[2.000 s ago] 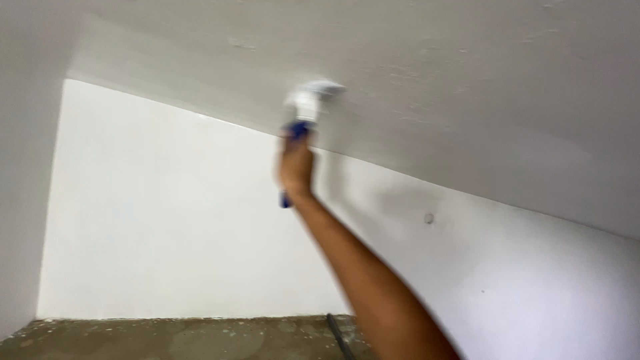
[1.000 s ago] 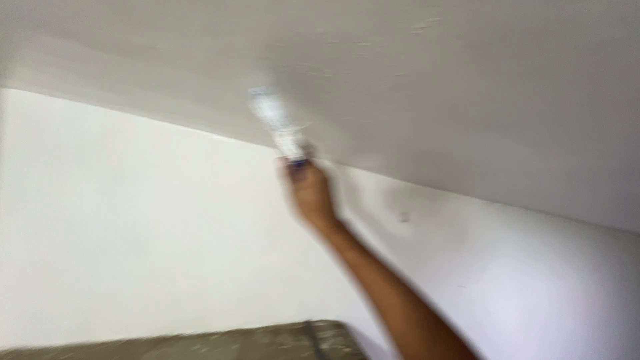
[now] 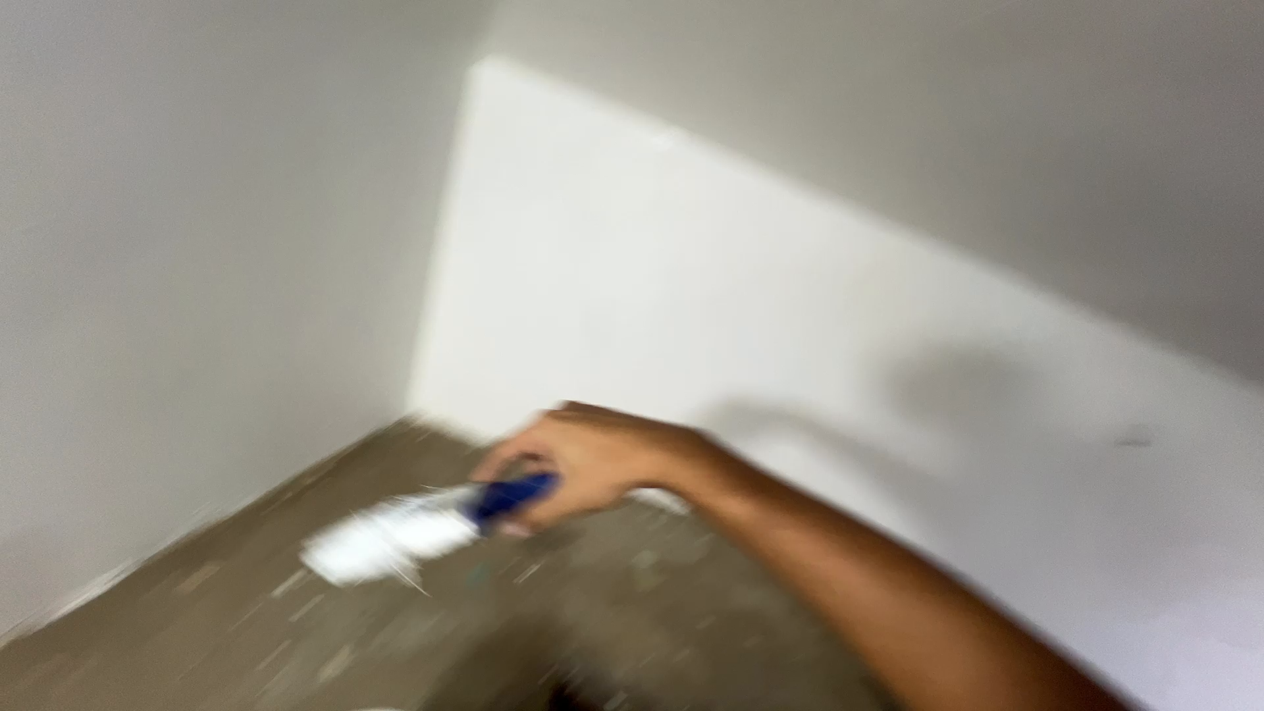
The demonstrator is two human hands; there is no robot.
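Note:
My right hand (image 3: 583,459) grips the blue handle of what looks like a paintbrush (image 3: 390,538). Its white head points down and left over the brown floor, apart from the walls as far as the blur shows. The forearm reaches in from the lower right, in front of the bright white wall (image 3: 612,257). A soft shadow falls on that wall to the right of the hand. My left hand is out of view.
A sloping grey-white ceiling (image 3: 987,128) meets the white wall along a slanted edge. Another pale wall (image 3: 197,247) stands at the left. Light specks and streaks mark the brown floor (image 3: 326,612), and a dark, blurred thing (image 3: 568,691) shows at the bottom edge.
My right hand has come down from the ceiling with the tool, whose head pointed up before and now points down and left. The view has swung down and left.

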